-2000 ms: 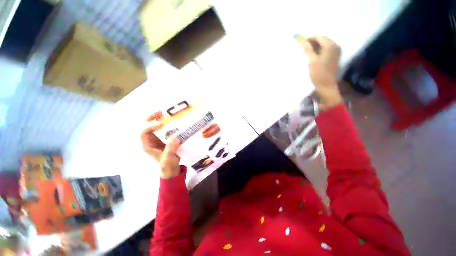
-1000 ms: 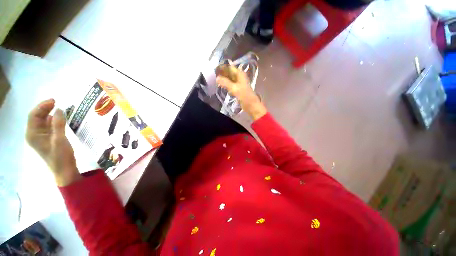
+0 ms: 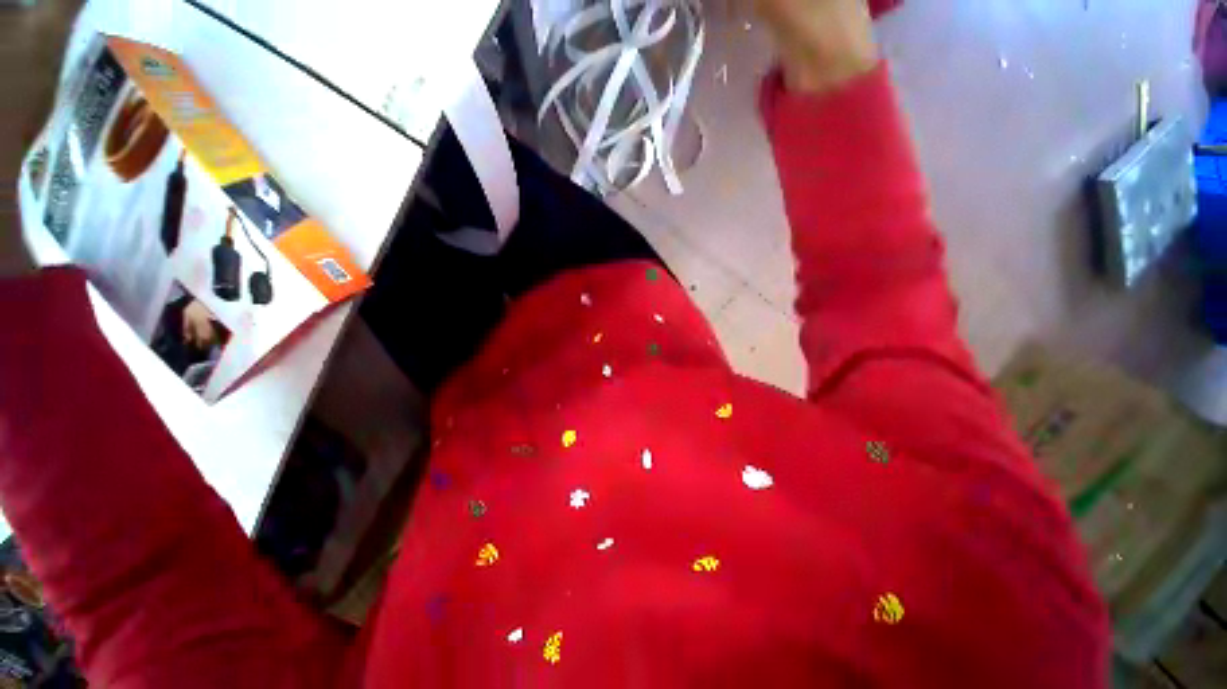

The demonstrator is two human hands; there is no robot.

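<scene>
The retail box (image 3: 202, 222) lies on the white tabletop at the upper left, its photo face up and its orange-yellow side panel towards the table edge. My left hand (image 3: 16, 215) is at the left picture edge beside the box, mostly cut off and blurred, so its grip cannot be told. My right hand is at the top edge; only the wrist and back part (image 3: 817, 34) show, and its fingers are out of the picture. A white backing strip (image 3: 487, 155) hangs in a curve from the table edge.
A tangle of white waste strips (image 3: 633, 101) lies below the table edge at the top. A grey metal dustpan-like object (image 3: 1144, 202) stands on the floor at right, near something blue. Brown cartons (image 3: 1117, 458) lie at lower right. A dark printed box (image 3: 24, 626) shows at lower left.
The view has swung down and right, so the brown cartons on the table have left the picture. My right hand has moved up to the top edge. The hanging white strip now shows.
</scene>
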